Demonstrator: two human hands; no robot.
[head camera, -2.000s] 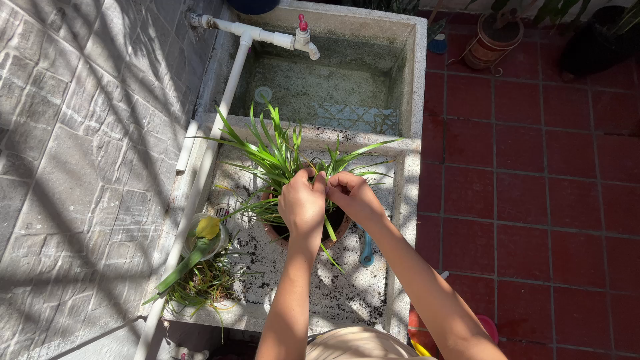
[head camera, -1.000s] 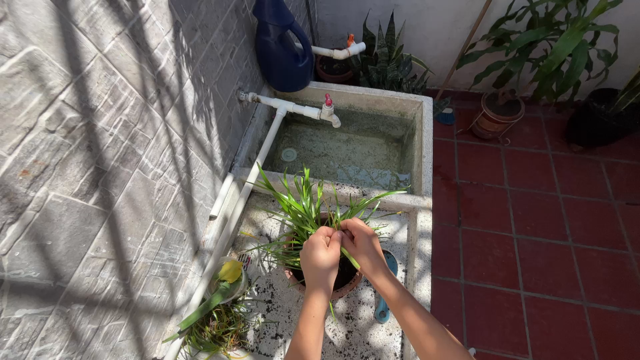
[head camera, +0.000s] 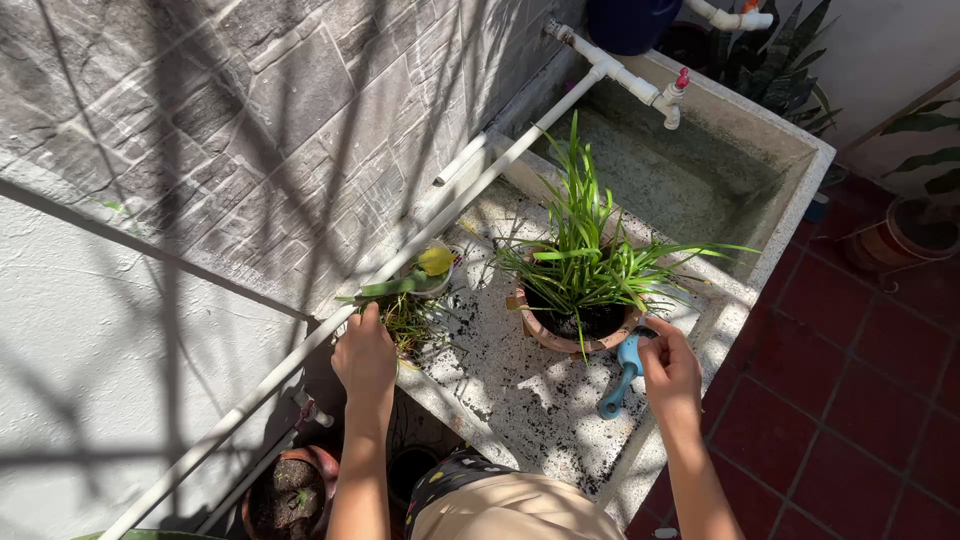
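A clay pot with a long-leaved green plant and dark soil stands on the speckled stone washboard. My right hand is beside the pot's lower right rim, thumb and fingers close together; whether something small is between them cannot be told. Near it lies a blue plastic scoop, partly behind the fingers. My left hand is at the left, against a pile of plant trimmings and near a broad green leaf; its fingertips are partly hidden. A small white container holds a yellow piece.
A white pipe runs diagonally along the stone wall to a tap above a water-filled concrete basin. Loose soil is scattered over the washboard. Potted plants stand on the red tiles at right, and a clay pot below left.
My hands were together over the potted plant and have parted, the left to the trimmings, the right beside the pot near the scoop. The view has swung left.
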